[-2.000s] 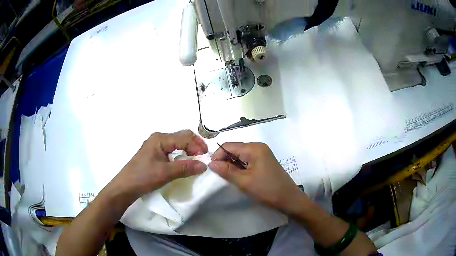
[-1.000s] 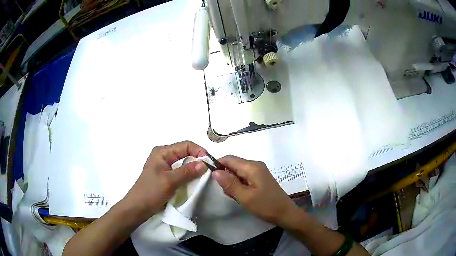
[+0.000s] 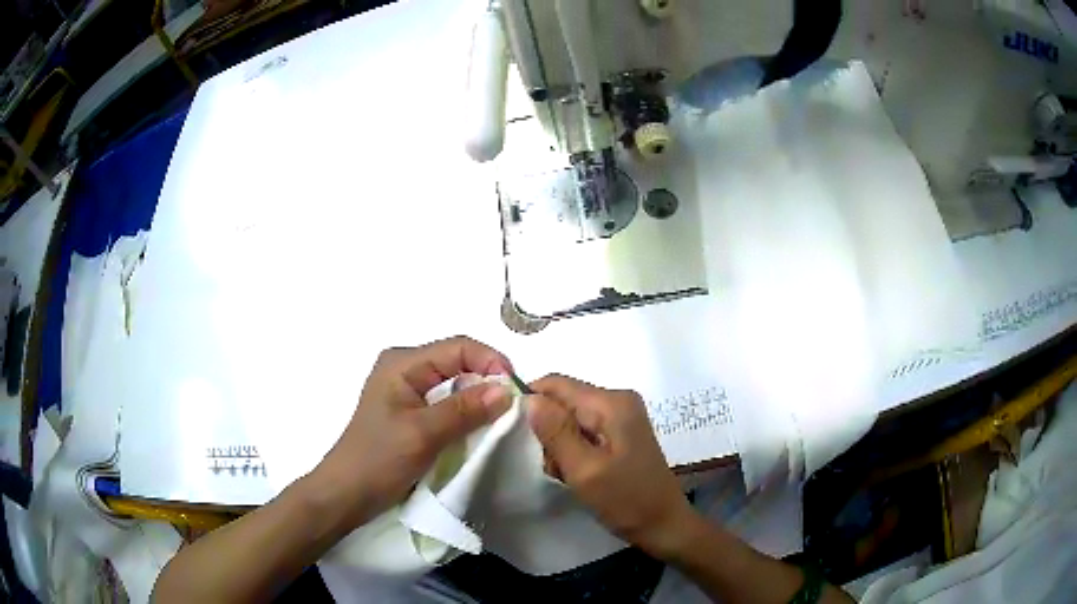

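A white fabric piece (image 3: 502, 490) hangs folded from both hands at the table's near edge, its lower part over the wearer's lap. My left hand (image 3: 419, 407) pinches its top edge between thumb and fingers. My right hand (image 3: 602, 454) is beside it, fingertips at the same edge. It holds small dark snips (image 3: 520, 385), whose tip shows between the two hands at the fabric; the rest is hidden in the fist. Whether the blades are open cannot be told.
The sewing machine's needle plate (image 3: 614, 266) and presser foot area lie beyond the hands. A white panel (image 3: 815, 271) lies right of the plate and hangs over the near edge. Blue cloth (image 3: 112, 201) and white pieces are at left. A yellow frame (image 3: 980, 425) and heaped white fabric are at right.
The snips' tip has moved from above the right fingers to the fabric edge between the hands. The fabric now hangs more bunched below the left hand. The view has shifted slightly left.
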